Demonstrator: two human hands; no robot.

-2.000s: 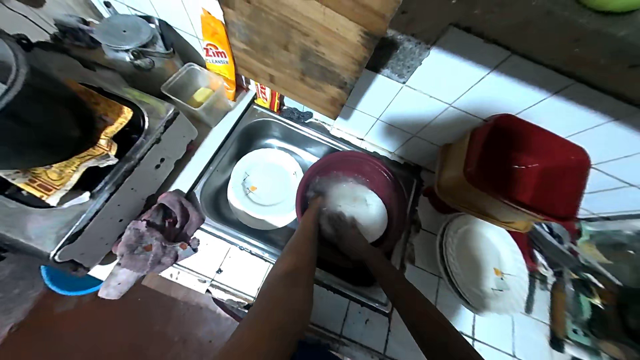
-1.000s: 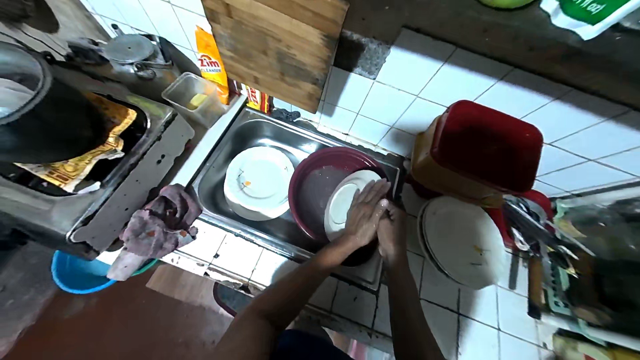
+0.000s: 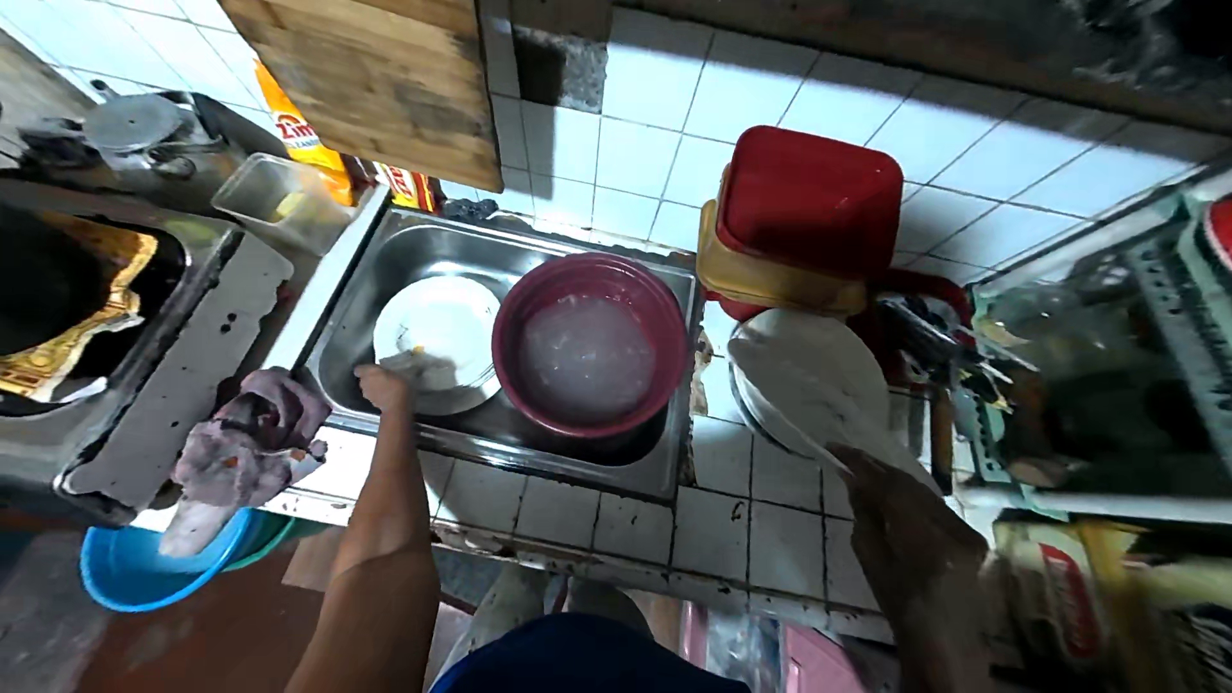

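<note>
In the left half of the steel sink (image 3: 327, 356), my left hand (image 3: 385, 387) grips the lower left rim of a white plate (image 3: 438, 322) that lies with other dishware beneath it. A maroon plastic basin (image 3: 590, 423) of cloudy, sudsy water fills the sink's right side, and neither hand is in it. My right hand (image 3: 895, 510) holds a white plate (image 3: 828, 385), slightly blurred and tilted, over a stack of plates (image 3: 760, 423) on the tiled counter right of the sink.
Red and yellow plastic containers (image 3: 808, 202) stand behind the plates, beside cutlery (image 3: 929, 337). A wooden board (image 3: 385, 77) leans on the wall. Left are a clear tub (image 3: 279, 202), a stove (image 3: 192, 375) and a rag (image 3: 245, 438) at the counter edge. A blue basin (image 3: 144, 568) sits below.
Both hands have left the maroon basin, where they handled a white plate. My left hand has moved left to the plates in the sink, my right hand right to the stack with a plate.
</note>
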